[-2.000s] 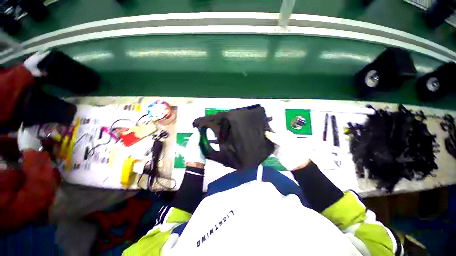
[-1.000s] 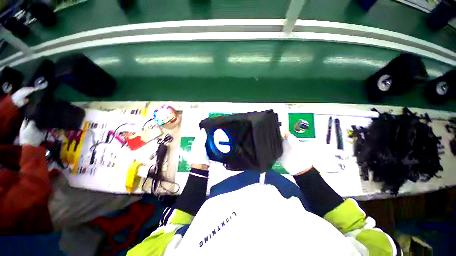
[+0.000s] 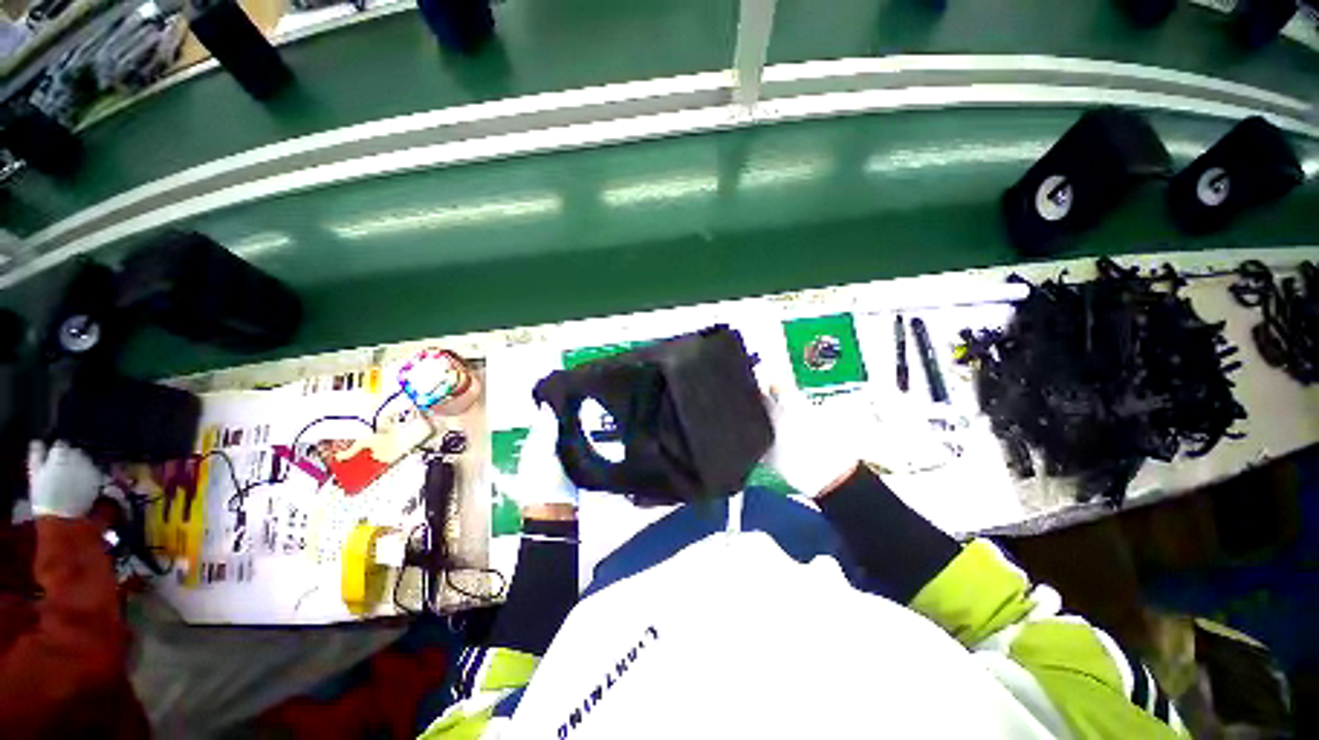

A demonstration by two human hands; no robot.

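A black boxy housing, likely a speaker cabinet (image 3: 702,412), is held over the bench right in front of my body. A pale round area shows on its left-facing side; the side to the right is plain and dark. My left hand (image 3: 543,466), in a white glove, is at its left end, partly hidden by it. My right hand (image 3: 810,445), also white-gloved, is against its right side; the fingertips are hard to make out. Green-and-white cards (image 3: 506,451) lie under and beside the housing.
A heap of black parts (image 3: 1107,383) lies right, with two dark sticks (image 3: 921,359) and a round silvery part (image 3: 823,351) nearer. A yellow block (image 3: 360,565) and corded black tool (image 3: 436,506) lie left. Black cabinets (image 3: 1088,177) stand on the green belt. A red-sleeved co-worker's gloved hand (image 3: 62,480) is far left.
The housing has turned and tilted between my hands, first showing its pale round face more, now less. The whole view has rotated. The co-worker's upper hand is no longer visible.
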